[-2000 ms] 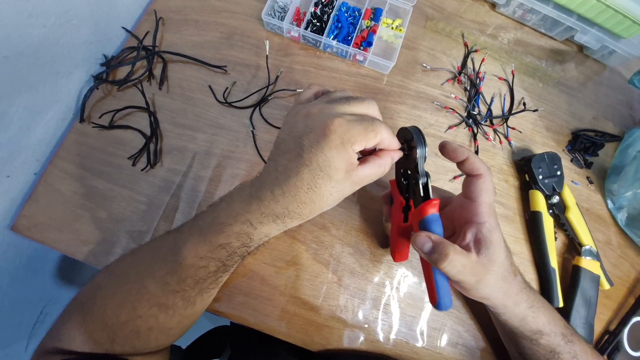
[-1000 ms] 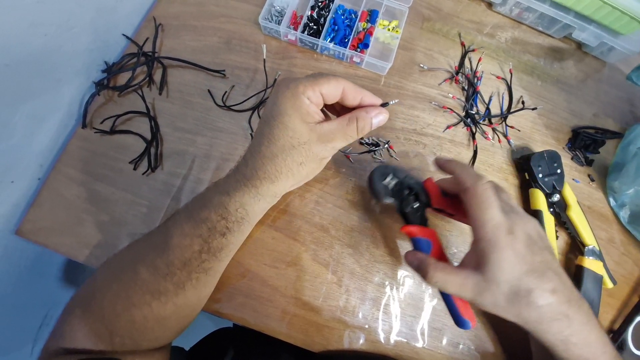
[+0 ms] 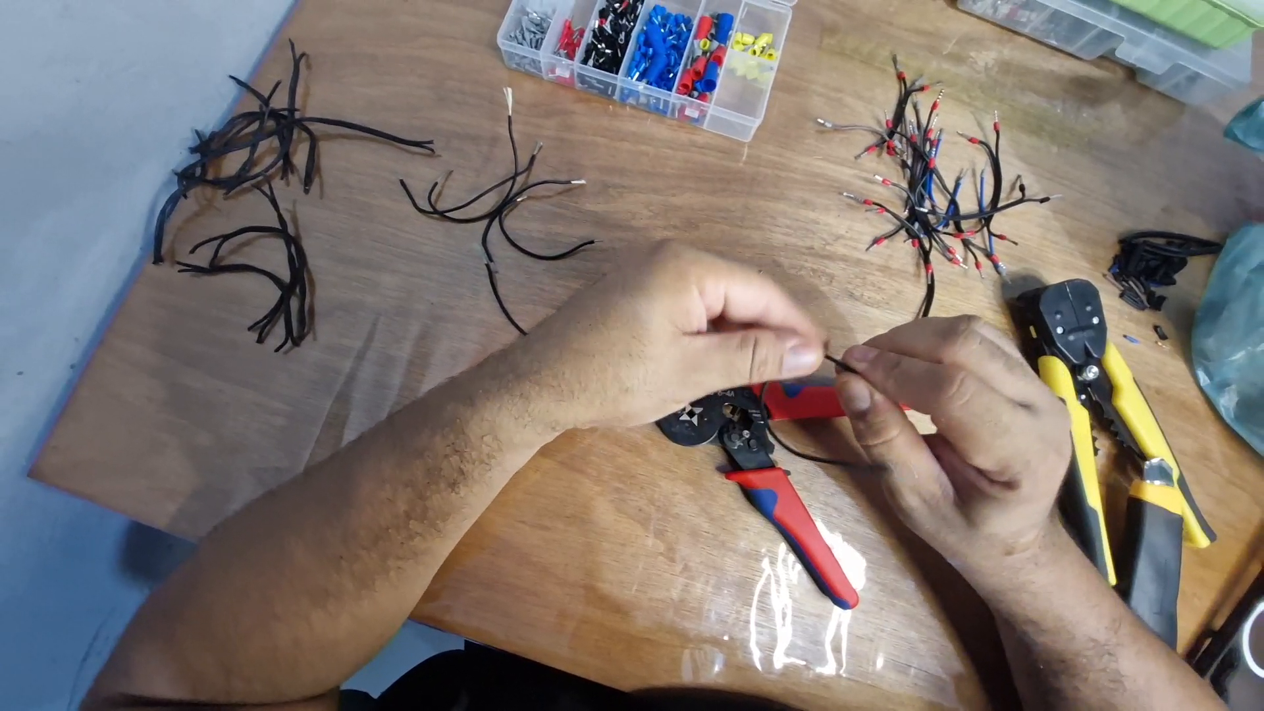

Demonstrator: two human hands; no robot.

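Between its thumb and fingers my left hand (image 3: 691,341) pinches one end of a short black wire (image 3: 805,454). My right hand (image 3: 953,425) grips the same wire close beside, so both fingertips nearly meet; the tip at the left fingers is hidden. Below them lies a ferrule crimping tool (image 3: 795,533) with red and blue handles, its black head partly behind my left hand. Several black wires with bared ends (image 3: 504,202) are spread beyond my left wrist. Wires with red ferrules (image 3: 928,188) form a loose heap beyond my right hand.
A clear divided box (image 3: 736,114) holds ferrules and terminals at the back. Black wire bundles (image 3: 286,247) lie at the left. On the right are a yellow and black wire stripper (image 3: 1076,346), another yellow-and-black-handled tool (image 3: 1153,553), dark scraps (image 3: 1155,262) and a bluish plastic bag (image 3: 1229,336).
My right hand has let go of the crimping tool, which now lies on the table, and has taken hold of the wire. My left hand still holds the wire.
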